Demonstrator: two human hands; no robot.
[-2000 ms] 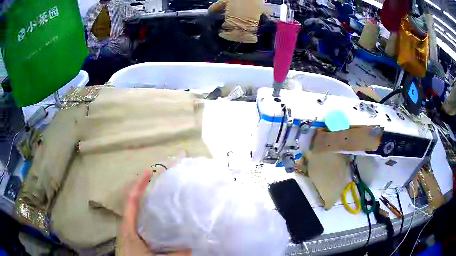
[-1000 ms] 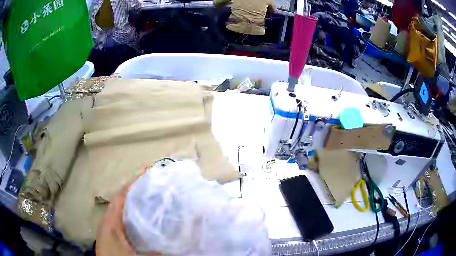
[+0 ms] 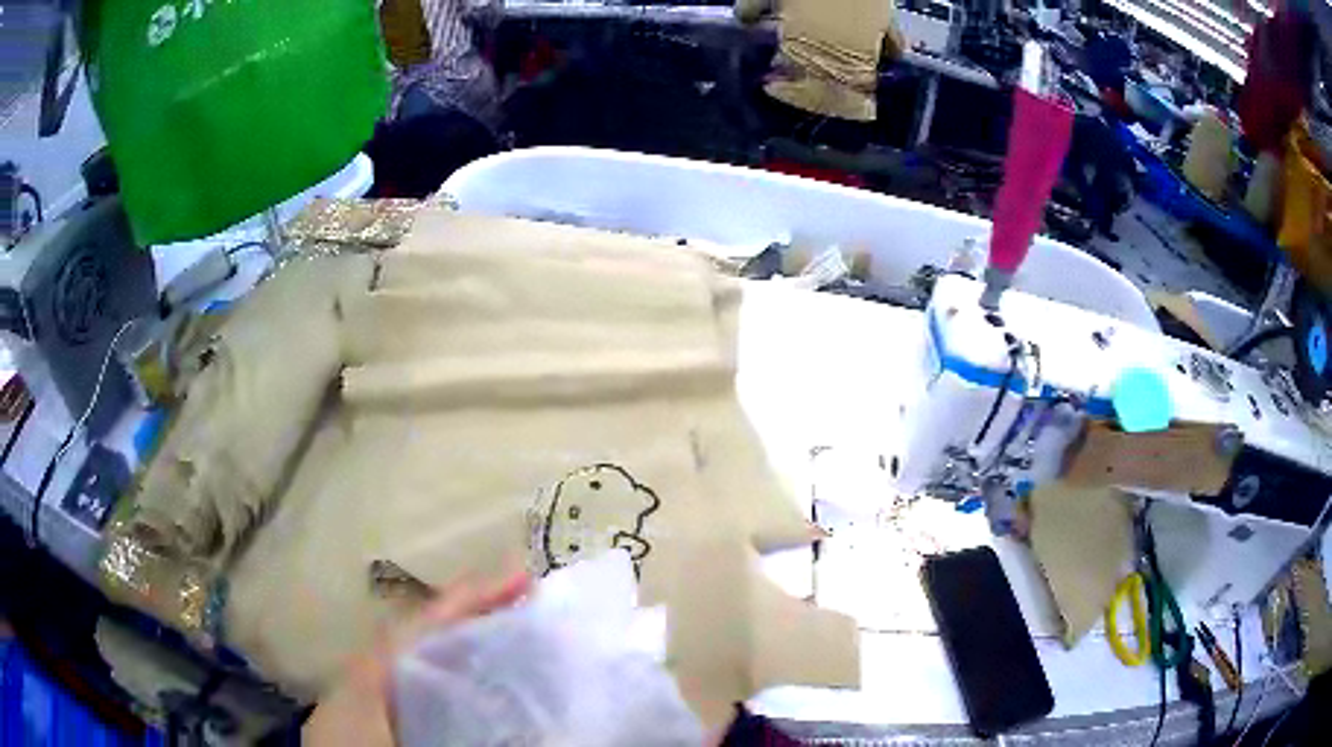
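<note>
My left hand (image 3: 358, 686) is at the bottom, left of centre, partly cut off by the edge. It holds a whitish translucent plastic bag (image 3: 541, 679); most of its fingers are hidden by the bag. My right hand does not show; a bit of dark sleeve shows at the bottom edge beside the bag. Beige fabric panels (image 3: 541, 321) lie spread left of the needle area. A dark-lined cartoon cat design (image 3: 596, 518) shows on the cloth just above the bag. The white sewing machine (image 3: 971, 358) stands to the right.
A black smartphone (image 3: 986, 642) lies below the machine head. Scissors with yellow and green handles (image 3: 1129, 620) and orange-brown snips (image 3: 1217, 657) lie right of it. A green bag (image 3: 241, 110) hangs at upper left. A person (image 3: 833, 51) is at the back.
The view has turned left, so things appear further right. The bag has moved lower against the cloth and looks flatter, uncovering the cat design. More beige cloth shows right of the bag.
</note>
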